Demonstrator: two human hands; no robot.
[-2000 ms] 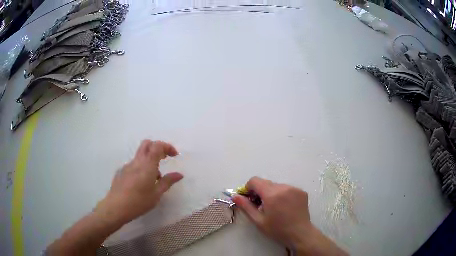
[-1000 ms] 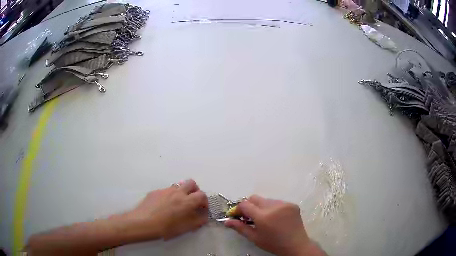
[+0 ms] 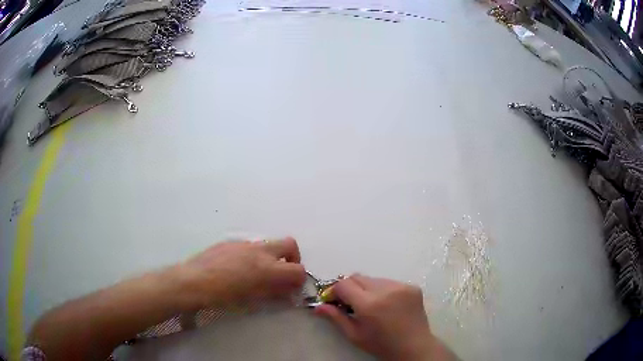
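A grey-beige webbing strap (image 3: pixel 204 317) lies at the table's near edge, running under my left forearm and hand. My left hand (image 3: pixel 257 268) grips the strap near its metal end and hides part of it. My right hand (image 3: pixel 377 307) holds the thread snips (image 3: pixel 326 296), with the yellow part at the fingers and the blades pointing left at the strap's end. A metal loop (image 3: pixel 321 280) shows just above the blades, between both hands. The blade tips are partly hidden, so I cannot tell if they are closed.
A strap pile (image 3: pixel 116 60) lies at the upper left, hooks facing right. A darker strap pile (image 3: pixel 620 204) lies along the right edge near a pale hoop (image 3: pixel 584 69). Whitish thread clippings (image 3: pixel 467 264) lie right of my right hand. Yellow tape (image 3: pixel 32 218) runs down the left.
My left hand was open above the strap two seconds ago and then closed on it beside the snips. Since the last frame it stays there, and more strap shows under the forearm.
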